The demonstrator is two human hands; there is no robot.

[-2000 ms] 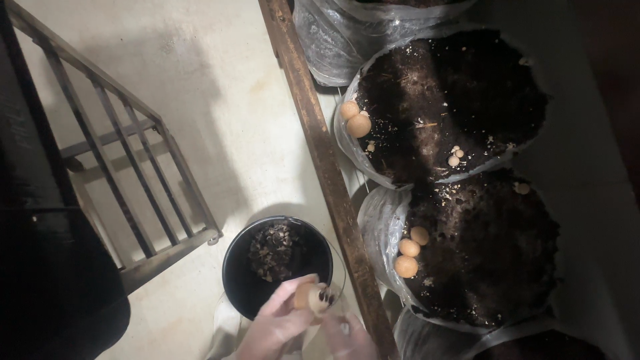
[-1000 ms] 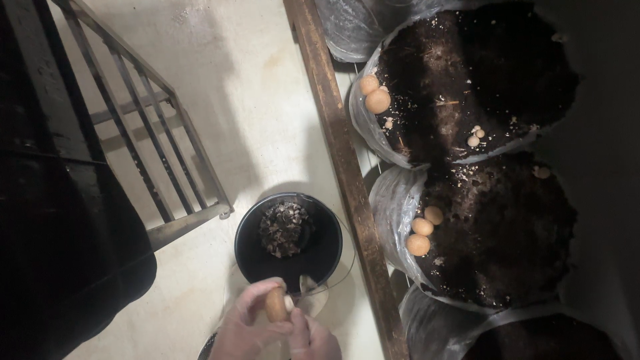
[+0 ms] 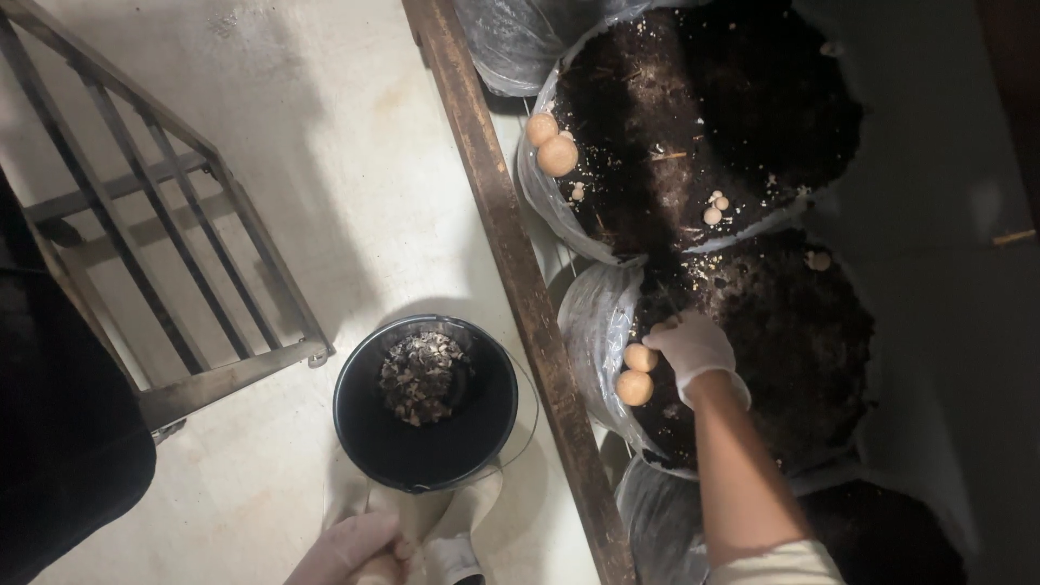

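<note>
My left hand, in a thin pale glove, is at the bottom edge, closed around a pale brown mushroom that is partly cut off by the frame. My right hand, also gloved, reaches over the dark soil of the lower plastic grow bag. Its fingertips are bent down beside two round brown mushrooms at the bag's left rim; what lies under them is hidden. A black bucket with mushroom trimmings stands on the floor between the hands, nearer the left.
A brown shelf rail runs between bucket and bags. Another soil-filled bag holds mushrooms and a small cluster. More bags lie above and below. A metal rack and a black object stand left. Pale boots show below the bucket.
My hands were together below the bucket, handling a mushroom. My right hand has moved right to the lower bag, covering the place of the cluster's third mushroom; the left stays low.
</note>
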